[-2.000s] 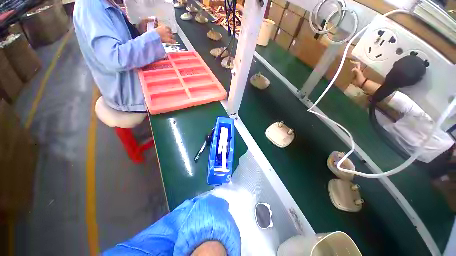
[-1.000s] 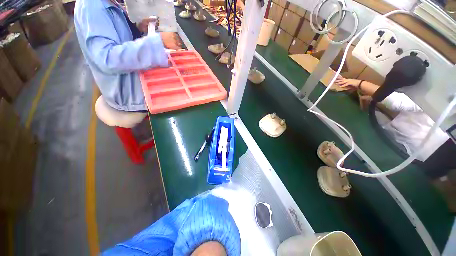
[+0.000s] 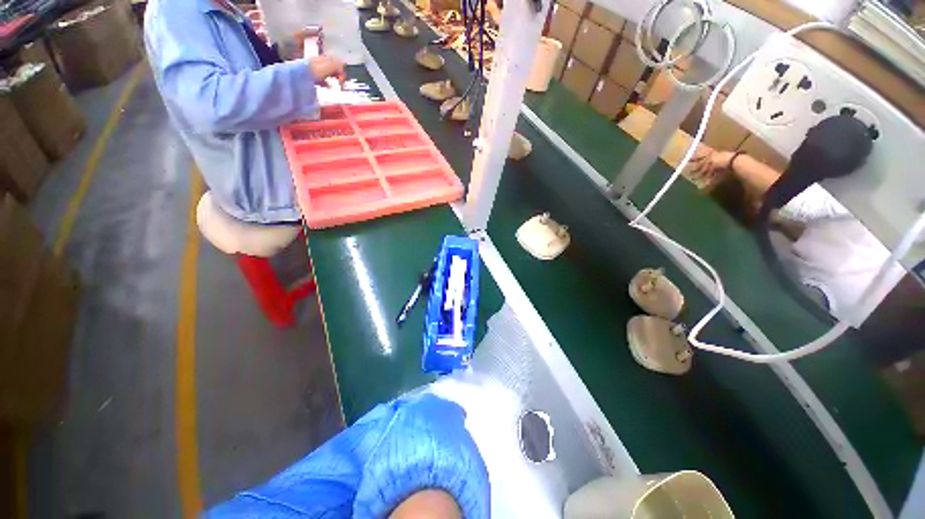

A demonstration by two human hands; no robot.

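Observation:
My left arm in a blue sleeve reaches in from the lower left. Only a bit of skin of my left hand (image 3: 428, 505) shows past the cuff; the bottom edge cuts off the fingers and anything in them. My right hand is not in view. A deep beige tub (image 3: 606, 499) stands at the bottom edge, partly cut off. Left of it, a small rounded plate or sticker (image 3: 536, 437) with a dark middle lies on the white protective sheet (image 3: 507, 365). A blue holder (image 3: 436, 350) with white strips stands beyond my sleeve, beside a thin dark pen (image 3: 412, 304).
Beige two-post covers (image 3: 657, 345) lie spaced along the dark green belt (image 3: 598, 390) behind a metal edge. A coral-red tray (image 3: 375, 203) and a seated person in light blue are ahead. A white post, white cable and socket strip (image 3: 756, 96) stand over the belt. Another person's arm is beyond.
The covers on the belt have moved up and left, away from me. The seated person's hands and the far person's arm have shifted. My left arm has barely moved.

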